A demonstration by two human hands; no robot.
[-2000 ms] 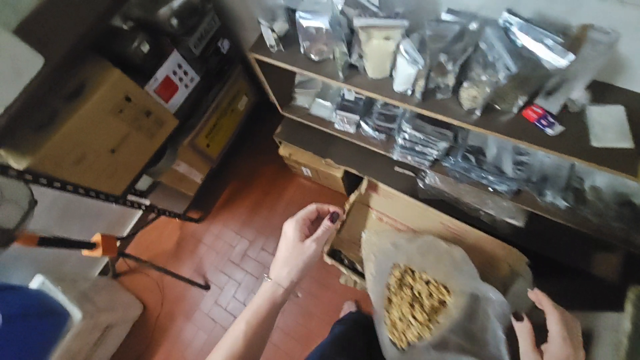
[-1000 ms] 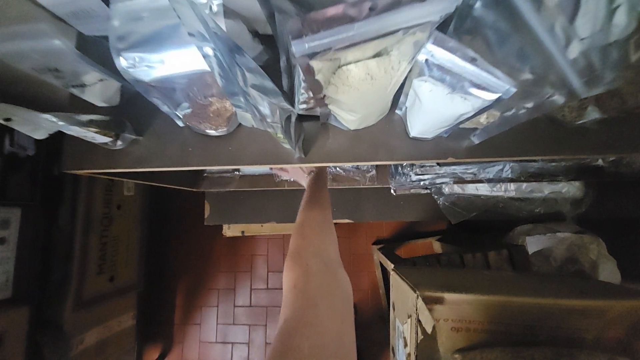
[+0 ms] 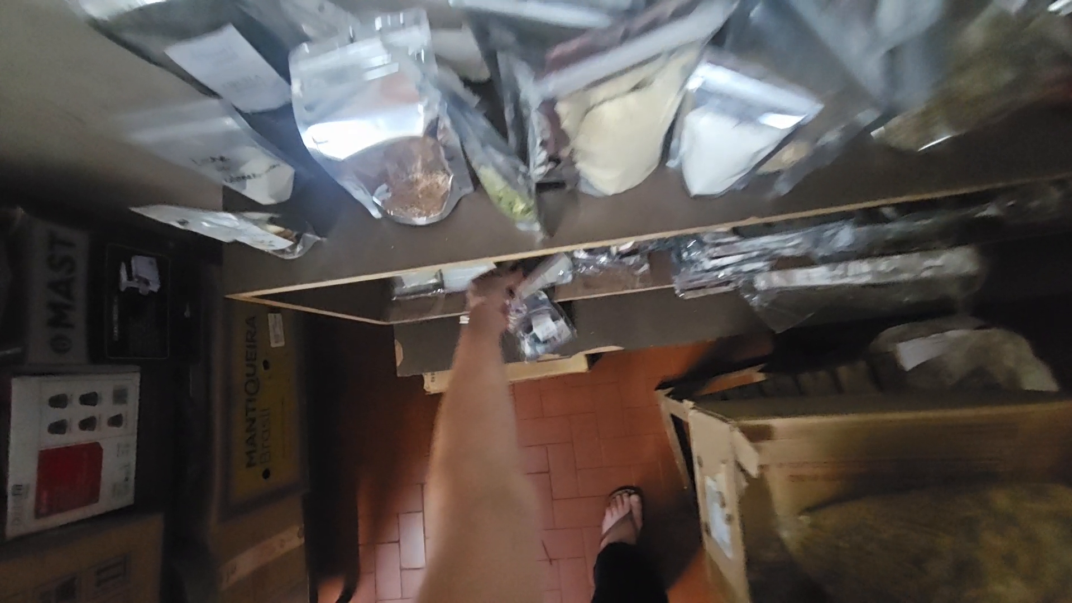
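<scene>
My left arm reaches forward to the lower shelf, where my left hand [image 3: 494,293] is blurred and partly shaded under the shelf above. At its fingers, over the shelf's front edge, a small clear plastic bag [image 3: 543,325] with a white label is held. Other small clear packets [image 3: 416,284] lie just left of the hand. Above it, on the upper shelf [image 3: 385,251], stand a pouch of brown granules [image 3: 414,180], a bag of pale yellow powder [image 3: 624,134] and a bag of white powder [image 3: 724,138]. My right hand is out of view.
An opened cardboard box [image 3: 904,444] is at the lower right. Boxes stand at the left, among them a yellow-labelled carton [image 3: 266,402] and a white and red box [image 3: 71,452]. Below are red floor tiles [image 3: 557,427] and a foot in a sandal [image 3: 620,515].
A small labelled bag now shows at my left hand, beyond the lower shelf's edge. Two seconds ago both hands were beside a bag of yellowish pieces; the view has moved closer to the shelves.
</scene>
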